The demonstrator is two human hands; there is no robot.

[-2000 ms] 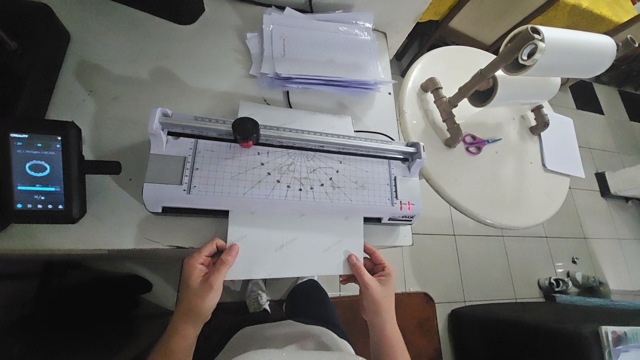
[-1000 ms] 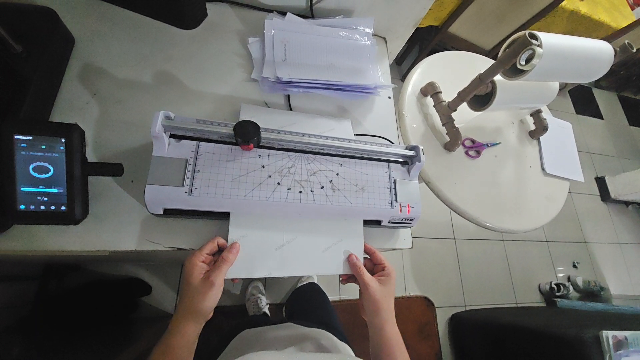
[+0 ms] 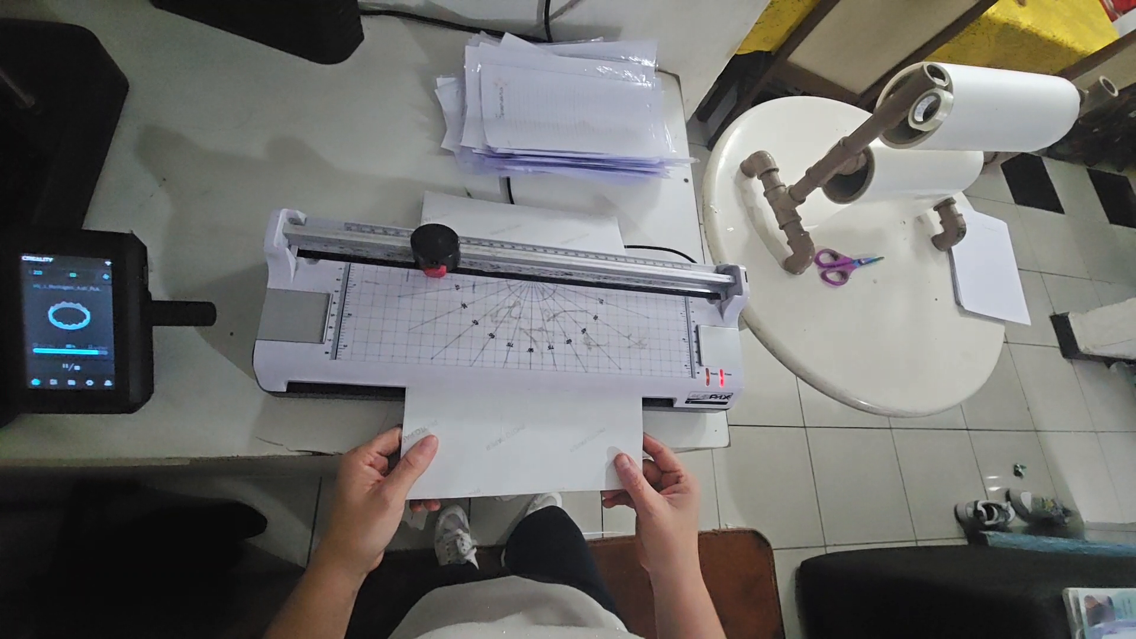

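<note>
A white sheet (image 3: 524, 444) reaches out of the front slot of a white laminator with a built-in paper trimmer (image 3: 515, 328). My left hand (image 3: 377, 488) pinches its left edge between thumb and fingers, and my right hand (image 3: 655, 493) pinches the right edge near the front corner. Faint slanted writing shows on the sheet. Behind the machine lies another visible white sheet portion (image 3: 524, 220); whether it is the same sheet is hidden. The black and red cutter head (image 3: 435, 248) rests left of centre on the rail. Two small red lights glow at the machine's front right.
Plastic-sleeved papers (image 3: 568, 106) are stacked behind the machine. A touchscreen device (image 3: 71, 319) stands at left. On the round white table (image 3: 870, 355) at right are purple scissors (image 3: 843, 266), a brown pipe stand (image 3: 825, 169) with white rolls (image 3: 1003, 106), and some white paper (image 3: 990, 266).
</note>
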